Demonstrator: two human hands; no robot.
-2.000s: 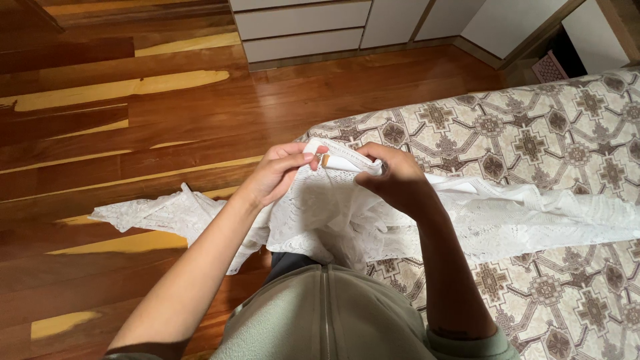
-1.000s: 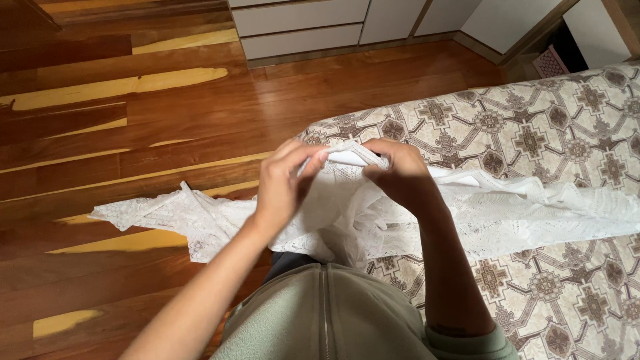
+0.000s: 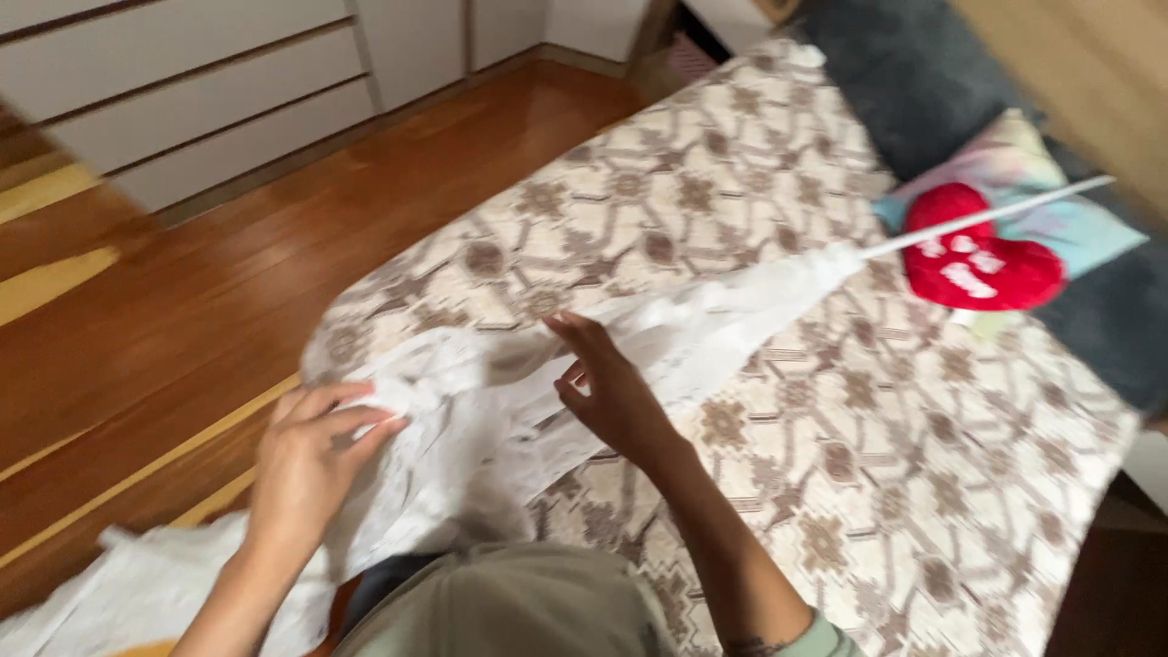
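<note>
A sheer white lace curtain (image 3: 456,456) lies gathered across my lap and the bed, and trails off at the lower left. My left hand (image 3: 315,443) pinches its top edge between thumb and fingers. My right hand (image 3: 607,392) is just above the gathered fabric to the right, fingers apart, with nothing seen between them. A thin white rod (image 3: 985,219) sticks out of the far end of the curtain and reaches over a red heart-shaped cushion. The view is blurred, so the fabric at my fingertips is unclear.
A patterned bedspread (image 3: 821,447) covers the bed. At its head are dark grey pillows (image 3: 922,73), a pastel pillow (image 3: 1013,164) and the red heart cushion (image 3: 981,265) bearing writing. White drawers (image 3: 201,82) stand beyond the wooden floor (image 3: 383,210).
The view has swung right, bringing the rod and pillows into sight. My right hand has let go of the fabric edge and moved apart from my left hand.
</note>
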